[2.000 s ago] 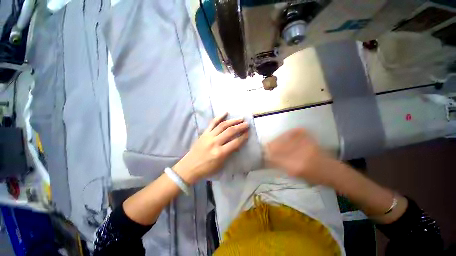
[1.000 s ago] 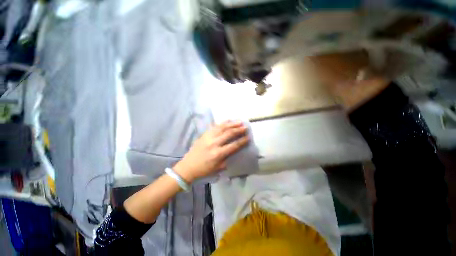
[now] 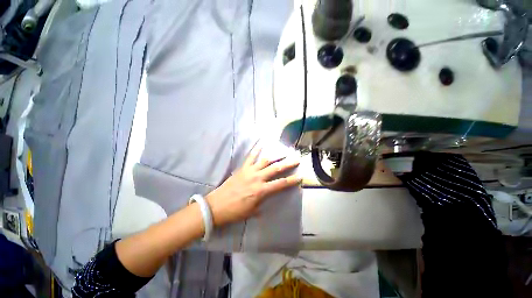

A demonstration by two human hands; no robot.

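Note:
A light-grey garment panel [image 3: 189, 87] with dark seam lines lies left of the sewing machine head [image 3: 431, 75], its right edge by the bright light at the needle. My left hand [image 3: 248, 189] rests flat on the panel just left of the needle area, fingers spread and pointing right. The needle and presser foot are lost in glare and behind the shiny cover [image 3: 359, 154]. My right hand is almost wholly hidden behind the machine head; only a sliver of skin [image 3: 386, 176] and the dark glittery sleeve [image 3: 458, 198] show, so its fingers cannot be seen.
More long grey sewn panels [image 3: 87, 116] lie at the left. The white machine bed [image 3: 361, 215] runs right of the panel, up to my right sleeve. White cloth [image 3: 332, 270] hangs over my lap. Cables and metal parts are at the right edge.
My right hand has moved from beside my left hand to behind the machine head. The view has shifted, so the head looks larger. The grey strip across the bed no longer shows.

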